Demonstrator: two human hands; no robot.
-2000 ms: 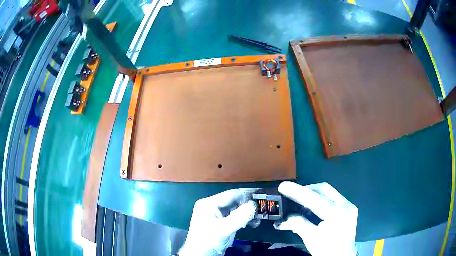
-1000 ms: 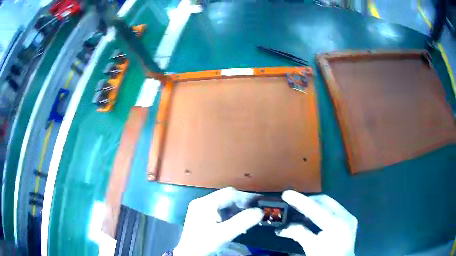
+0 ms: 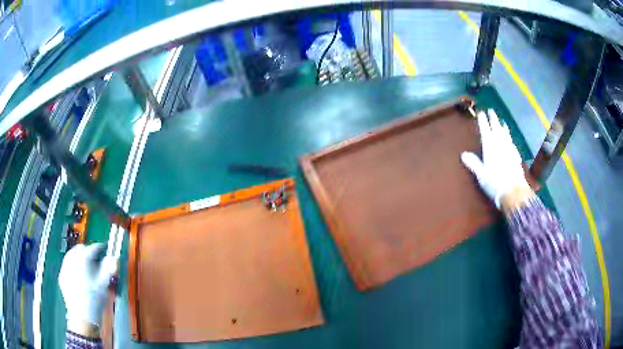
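Note:
My gloved left hand (image 3: 83, 281) is at the far left, by the side belt, just below the cased inductors (image 3: 74, 235) on an orange strip (image 3: 83, 219). Its fingers are curled, and whether it holds anything is hidden. My gloved right hand (image 3: 493, 160) is over the right edge of the darker brown right tray (image 3: 403, 204). Its fingers are apart and their tips are near a small leaded part (image 3: 468, 106) in the far right corner. A wound coil (image 3: 275, 198) sits at the far right corner of the left tray (image 3: 218, 272).
A thin black tool (image 3: 258, 170) lies behind the left tray. A white metal rail (image 3: 273, 15) crosses the top of the view, with posts at both sides. Blue bins (image 3: 218, 61) and rows of small parts (image 3: 348, 67) are beyond the bench. A brown strip lies partly behind my left hand.
My hands have parted from in front of the left tray, left hand to the belt, right hand to the right tray. The box-shaped case is no longer visible. The view has turned rightward and up.

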